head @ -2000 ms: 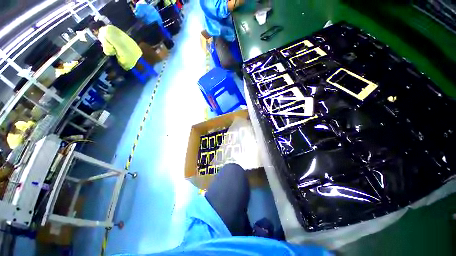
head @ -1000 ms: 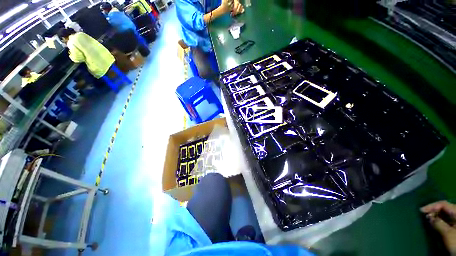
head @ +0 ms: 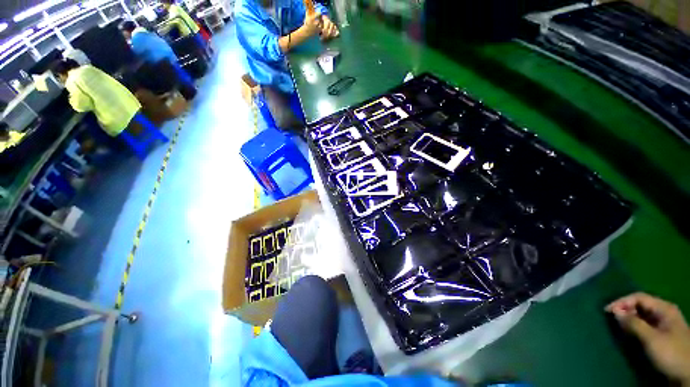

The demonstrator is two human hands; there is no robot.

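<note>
A large glossy black tray sheet (head: 522, 219) lies on the green bench, over a whitish liner (head: 564, 283). Several pale-edged rectangular frames lie at its left side, some overlapping (head: 367, 189). One loose frame (head: 440, 152) lies slanted near the tray's upper middle. My right hand (head: 654, 329) is at the lower right edge, partly cut off, over the green surface and apart from the tray. Its fingers are loosely bent and I see nothing held. My left hand is out of the picture.
An open carton (head: 236, 272) with rows of framed parts and cloudy film stands by my knee. A blue stool (head: 276, 162) is behind it. A person in blue (head: 261, 45) sits at the bench's far end, near a whitish cup (head: 327, 62) and dark loop (head: 341, 85). Black stacks (head: 620, 57) lie opposite.
The view has swung to the right, so the tray, carton and stool sit further left. My right hand has come into view at the lower right. The frames on the tray look unchanged.
</note>
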